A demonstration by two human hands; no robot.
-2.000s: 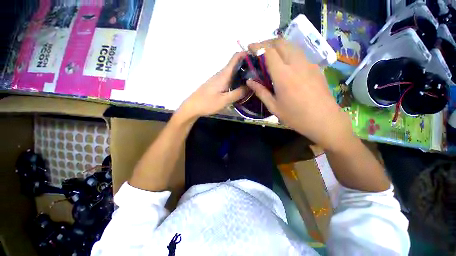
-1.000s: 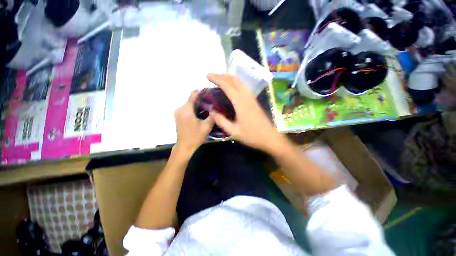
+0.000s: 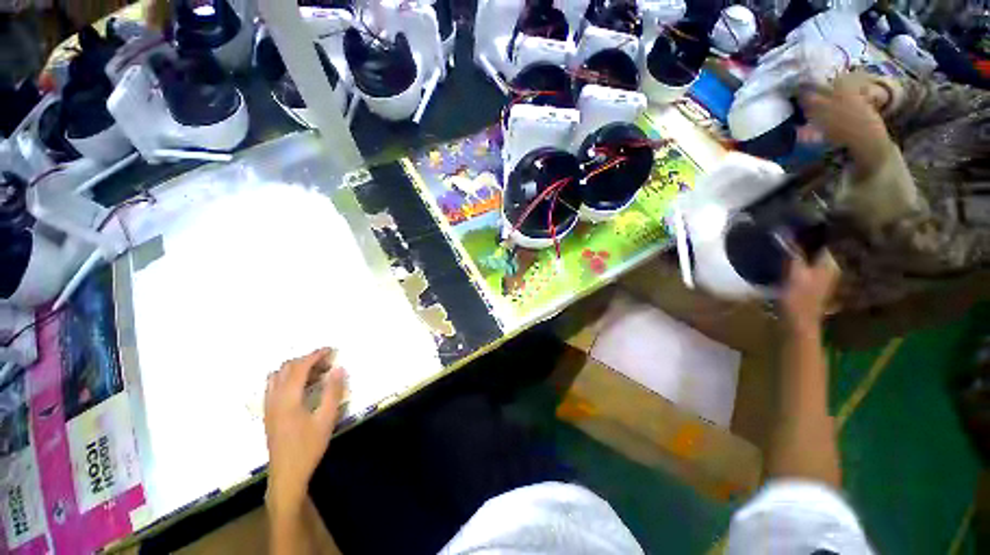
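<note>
My right hand is stretched out to the right and holds a white camera housing with a black inner part, near the right end of the bench. The black face is partly hidden by my hand and blur. My left hand rests empty at the front edge of the white work mat, its fingers apart and slightly curled. Part-finished units with black faces and loose red wires stand on the cartoon mat.
Another person's hand and patterned sleeve are at the right, close to the held housing. More white housings stand at the back and left. A pale metal post rises behind the mat. An open carton is below the bench; pink printed sheets lie left.
The view has turned right. My hands have parted; the right has moved far right with a white housing, and the left has let go and lies on the mat. Another person's hand now shows.
</note>
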